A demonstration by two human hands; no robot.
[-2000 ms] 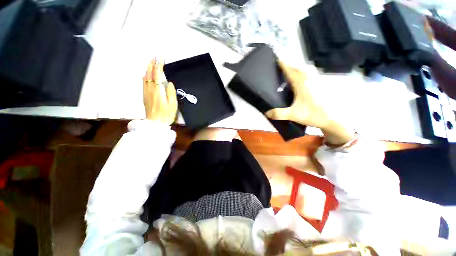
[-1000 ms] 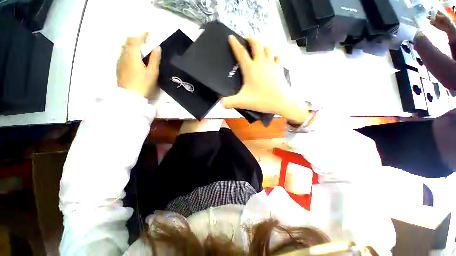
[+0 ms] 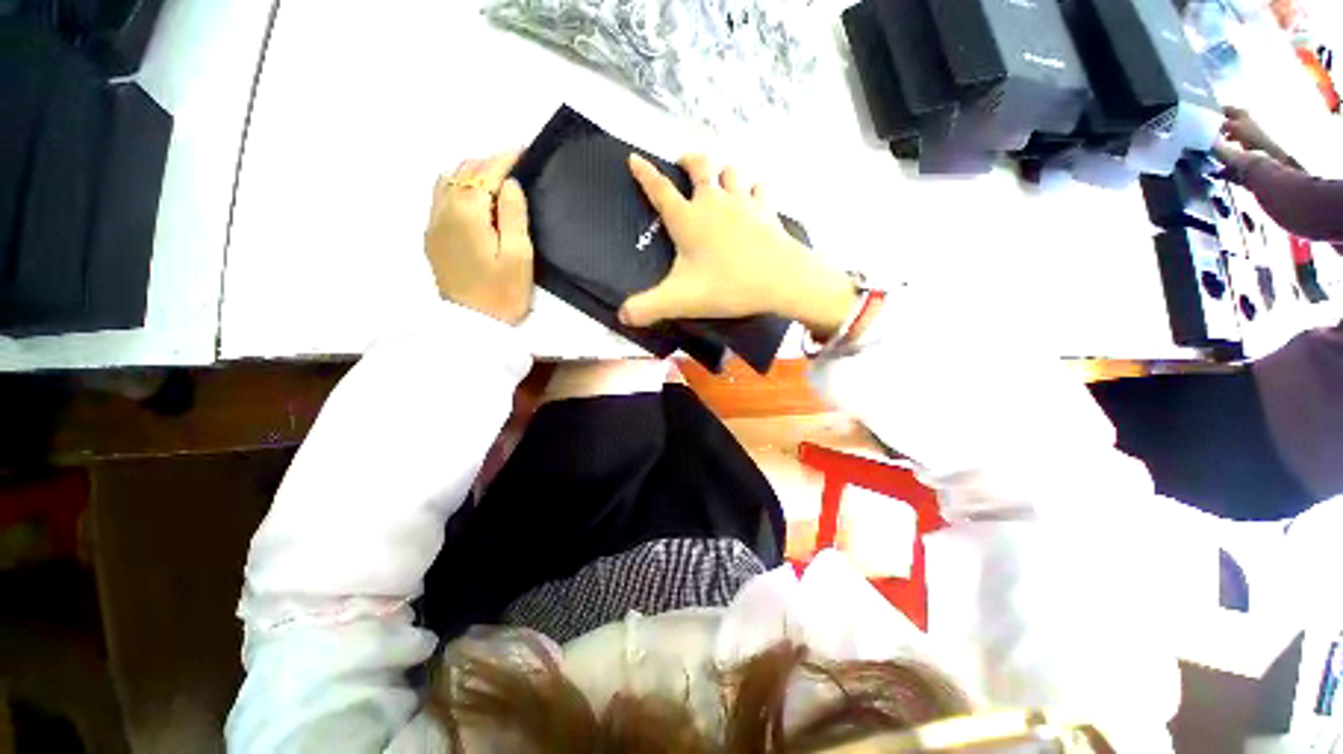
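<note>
A black box lid (image 3: 594, 221) with small pale lettering lies over the black box base (image 3: 552, 136), whose rim shows at the upper left and lower edge. The white cable is hidden under the lid. My left hand (image 3: 483, 243) holds the left side of the base. My right hand (image 3: 722, 258) is spread on the lid, thumb at its lower edge. Another black piece (image 3: 760, 339) shows under my right hand at the table's edge.
A clear bag of cables (image 3: 685, 44) lies at the back. Stacked black boxes stand at the back right (image 3: 1016, 74) and left (image 3: 81, 206). Another person's hands (image 3: 1252, 155) are at the right, by open boxes with pale inserts (image 3: 1200, 273). A red stool (image 3: 872, 516) is below the table.
My right hand has brought the lid left and down over the base, covering the cable that showed before. My left hand has stayed at the base's left side.
</note>
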